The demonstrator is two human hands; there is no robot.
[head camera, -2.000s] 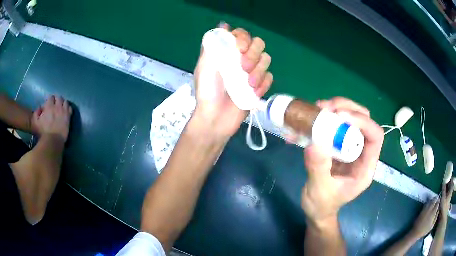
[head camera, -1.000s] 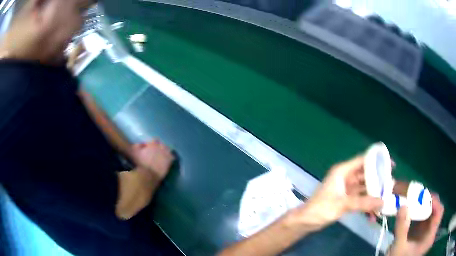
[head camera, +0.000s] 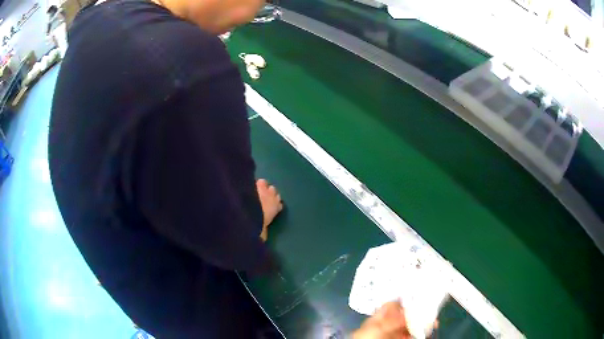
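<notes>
My left hand [head camera: 383, 323] is at the bottom edge, partly cut off, with its fingers around a bright white object [head camera: 424, 306]. Glare hides whether this is a housing shell or a lifted part of the cloth. The white wiping cloth [head camera: 376, 278], with small dark specks, lies on the dark green bench beside the divider strip, directly behind my hand. A bit of skin shows on the object's right side; whose finger it is, I cannot tell. My right hand is not clearly in view. The inner unit is not seen.
A person in a dark top [head camera: 159, 152] fills the left, one hand [head camera: 268, 202] on the bench. The worn divider strip [head camera: 357, 192] runs diagonally. Beyond it, the green belt [head camera: 397, 145] carries an open device [head camera: 253, 65]. A compartmented tray [head camera: 516, 112] stands at upper right.
The view has swung left, so the neighbour appears larger. My left hand is now low beside the cloth. The brown and blue inner unit and my right hand have left clear view.
</notes>
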